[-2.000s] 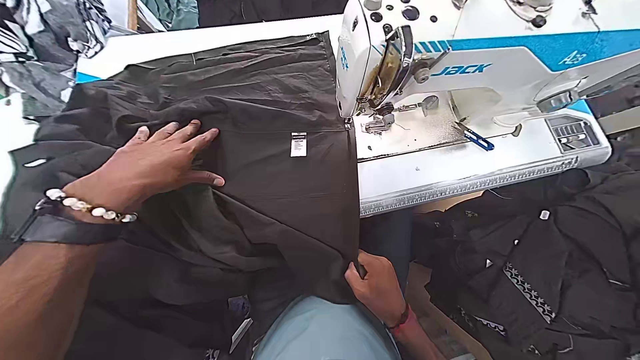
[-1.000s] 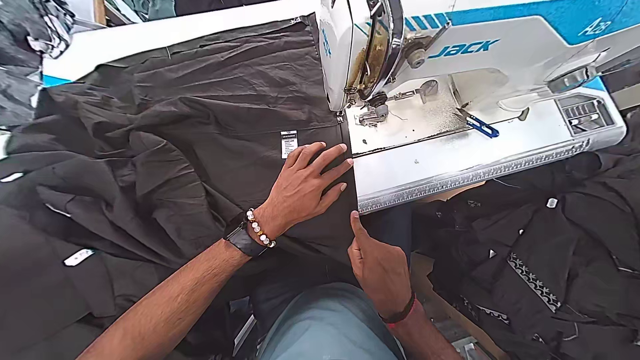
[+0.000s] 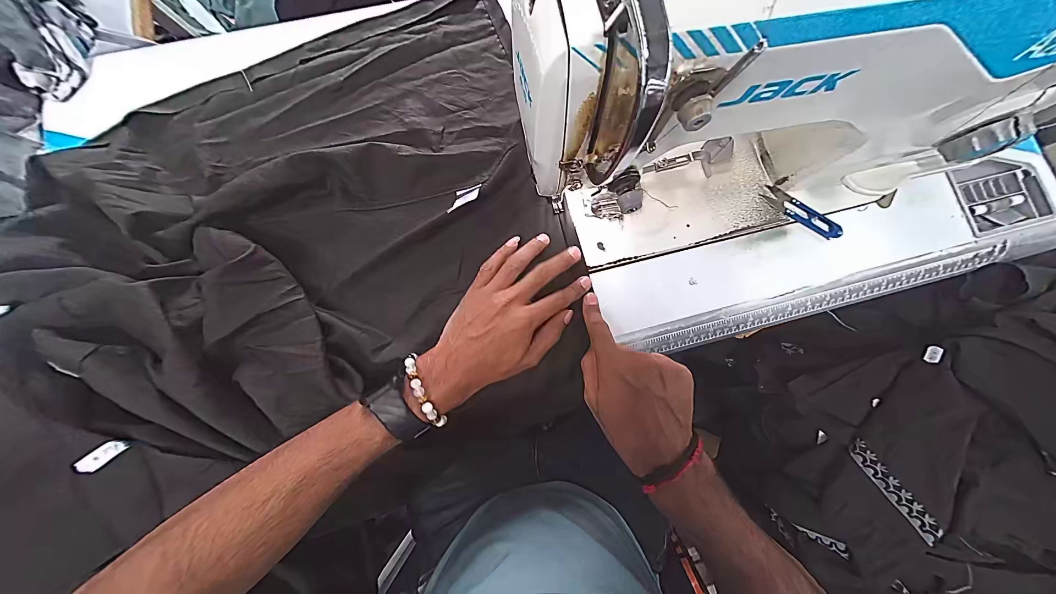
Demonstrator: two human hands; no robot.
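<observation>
Black fabric (image 3: 371,239) with a small white label (image 3: 464,196) spreads over the left of the sewing table, its right edge running under the needle area of a white and blue Jack sewing machine (image 3: 792,91). My left hand (image 3: 511,318) lies flat on the cloth beside that edge, fingers apart, just below the presser foot (image 3: 559,200). At the fabric's edge, by the front of the machine bed, is my right hand (image 3: 635,388), index finger extended and touching the edge. Its other fingers are curled, and whether they pinch cloth is hidden.
Blue thread snips (image 3: 813,219) rest on the machine bed. A ruler strip (image 3: 825,301) runs along the table's front edge. Dark garments (image 3: 924,429) with patterned trim are piled at the lower right. Patterned cloth (image 3: 54,49) lies at the upper left.
My left hand has moved right across the cloth to its edge, near the machine. My right hand has gone from gripping the fabric's lower corner to a place higher along the edge.
</observation>
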